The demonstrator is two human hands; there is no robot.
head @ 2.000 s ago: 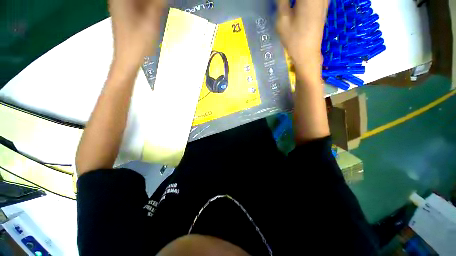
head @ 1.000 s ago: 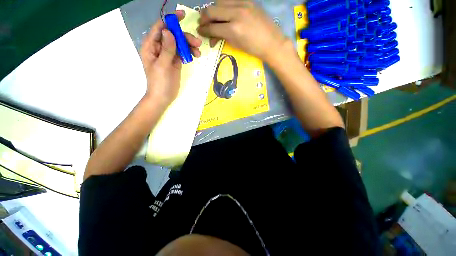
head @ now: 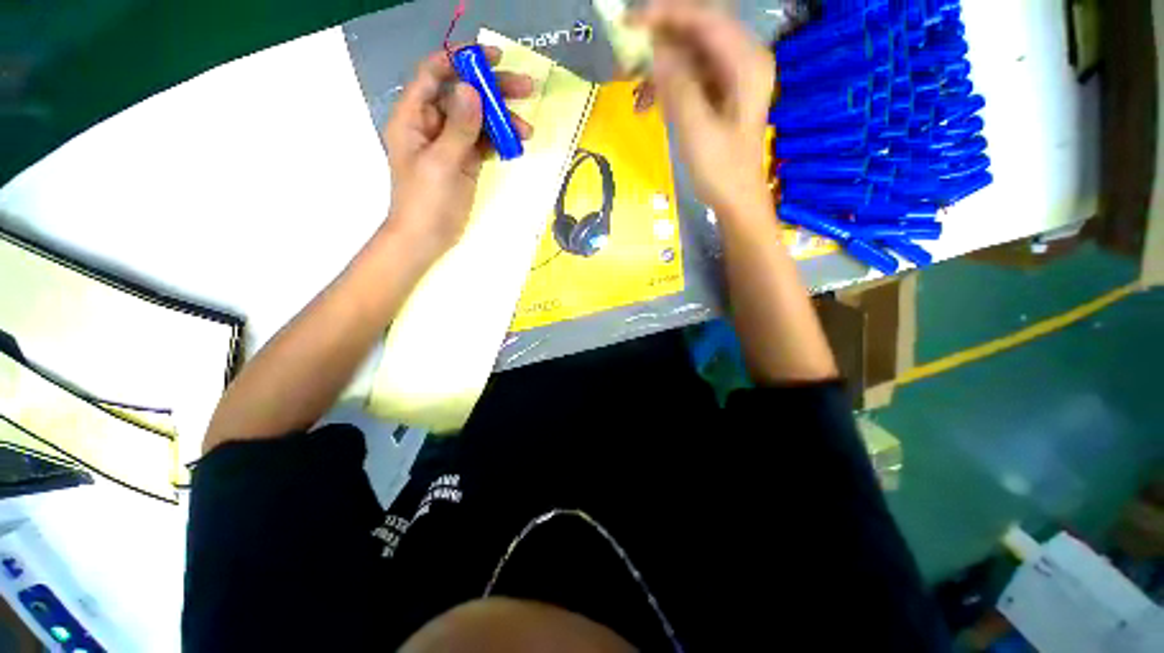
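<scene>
My left hand (head: 440,147) holds one blue battery cell (head: 489,102) between thumb and fingers, with thin reddish lead wires (head: 456,23) at its upper end. My right hand (head: 715,96) is raised to the right, blurred, with a small pale piece (head: 626,36) at its fingertips, likely an adhesive pad. A long pale yellow adhesive strip (head: 472,274) lies slanted under my left hand, on the grey and yellow printed sheet (head: 626,242). A dense heap of blue cells (head: 881,115) lies to the right of my right hand.
The white table (head: 281,153) has a curved edge. Wide cream sheets with dark edges (head: 115,313) lie at the left. A cardboard box (head: 881,334) stands below the table's right edge. A yellow line (head: 1021,334) crosses the green floor at the right.
My left hand has shifted slightly right, still holding the cell. My right hand has moved right, away from the strip, with the small pale piece now showing at its fingertips.
</scene>
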